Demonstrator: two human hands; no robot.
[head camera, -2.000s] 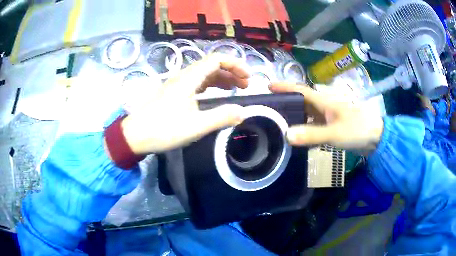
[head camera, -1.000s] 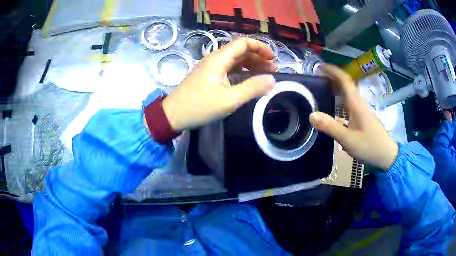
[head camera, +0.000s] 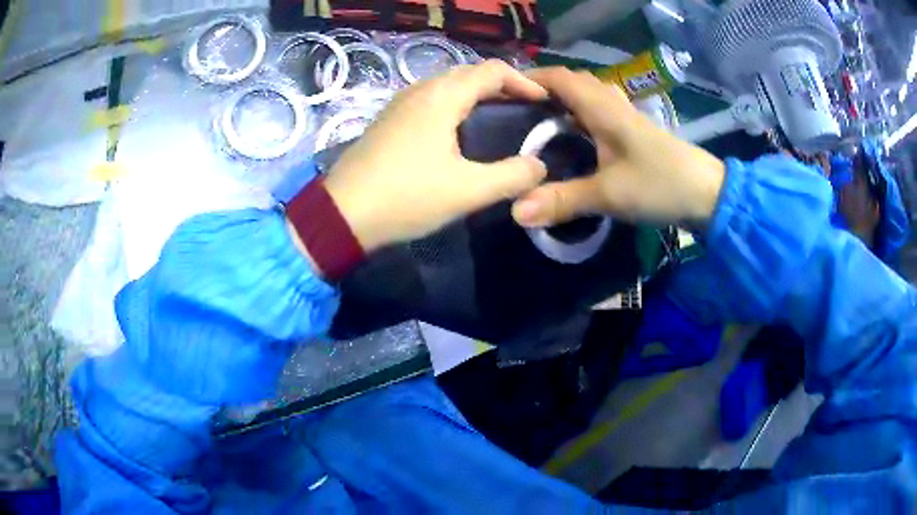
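Note:
A black box-shaped projector unit (head camera: 483, 272) stands at the bench's front edge, its perforated grille side turned partly toward me. A silver-white trim ring (head camera: 578, 244) surrounds its dark round lens opening. My left hand (head camera: 427, 151) lies over the unit's top, thumb at the ring's left edge. My right hand (head camera: 633, 156) reaches over the ring from the right, thumb across its left part. Fingertips of both hands meet near the top edge. Both hands appear to grip the ring and front edge; the fingers' undersides are hidden.
Several loose trim rings in clear bags (head camera: 263, 121) lie behind the unit. A red-orange padded board (head camera: 422, 18) is at the back. A yellow spray can (head camera: 638, 72) and a small fan (head camera: 779, 60) are at right. A sticker sheet (head camera: 628, 298) shows partly beside the unit.
The unit has turned, showing more of its grille side. My right hand has moved left over the ring, its thumb now near my left thumb. The camera view has shifted.

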